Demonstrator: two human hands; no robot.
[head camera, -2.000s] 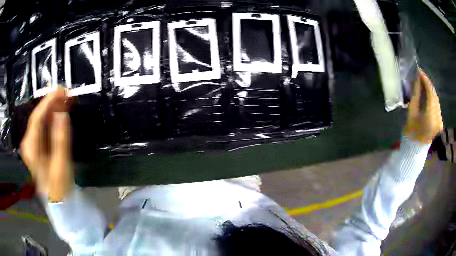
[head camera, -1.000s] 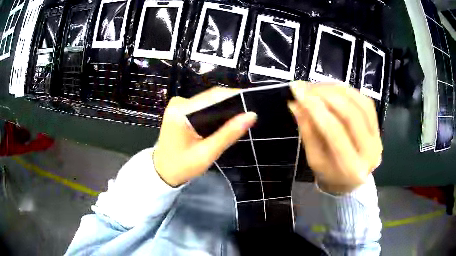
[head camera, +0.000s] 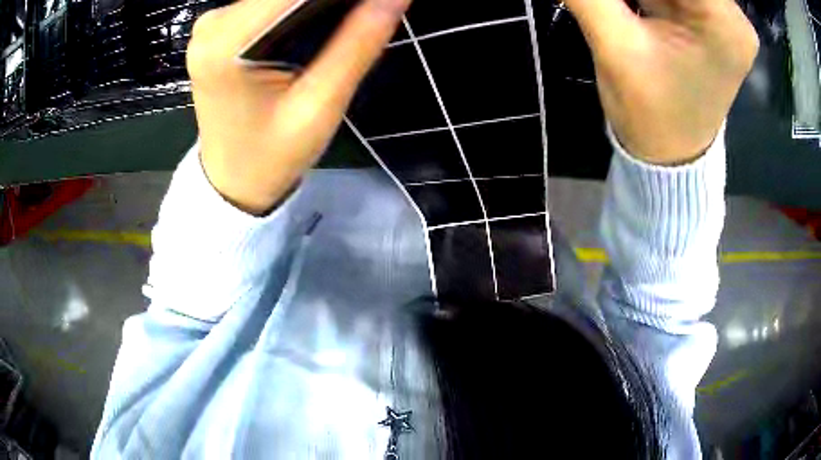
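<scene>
A die-cut sheet (head camera: 468, 166) of black rectangles divided by thin white lines hangs from the top edge down over my chest. My left hand (head camera: 261, 117) grips its upper left part, thumb on top; the fingertips are cut off by the top edge. My right hand (head camera: 666, 81) is at the upper right beside the sheet, its fingertips cut off by the top edge, so what it touches cannot be seen.
Black device housings on shiny black film (head camera: 99, 72) lie at the upper left on the green bench (head camera: 117, 162). A white-edged stack (head camera: 804, 72) is at the far right. Red objects (head camera: 40, 207) are beyond the bench edge at both sides.
Two seconds ago my hands were apart, the right at the stack. Then both were at the sheet in mid-view. Now the view has tipped down, and hands and sheet sit higher in it.
</scene>
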